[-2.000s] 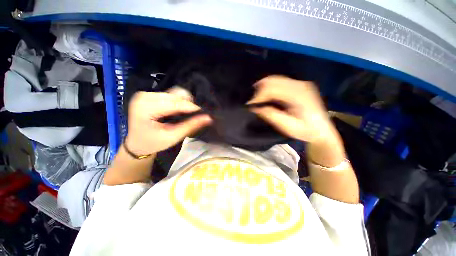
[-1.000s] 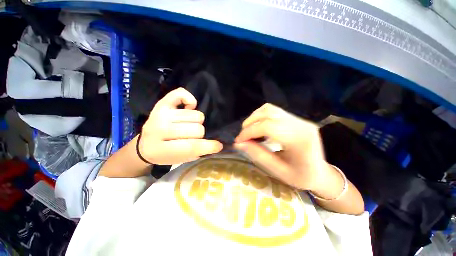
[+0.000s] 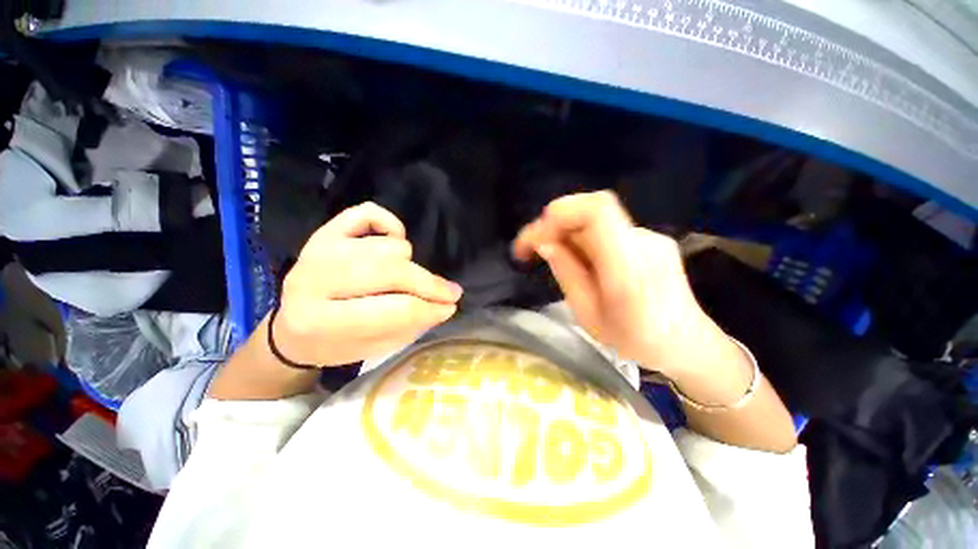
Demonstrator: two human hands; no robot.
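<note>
The black garment (image 3: 488,281) lies in the lap, in the dark space below the table edge; its outline is hard to see. My left hand (image 3: 359,287) is at its left side, fingers curled, with thumb and fingertip pinched on the dark fabric edge. My right hand (image 3: 617,281) is raised to the right, apart from the left, its fingertips bent and slightly blurred near the dark cloth. Whether it holds a thread or anything small cannot be seen. No snips can be made out.
A pale table with a blue edge (image 3: 429,67) and ruler scale crosses the top. A blue basket (image 3: 228,204) stands at left beside grey and black pieces (image 3: 80,223) and a clear plastic bag (image 3: 102,349). Another blue basket (image 3: 820,268) and dark cloth (image 3: 879,397) are at right.
My right hand has moved up and away from my left hand; a second ago their fingertips nearly met. My left hand stays curled in about the same place.
</note>
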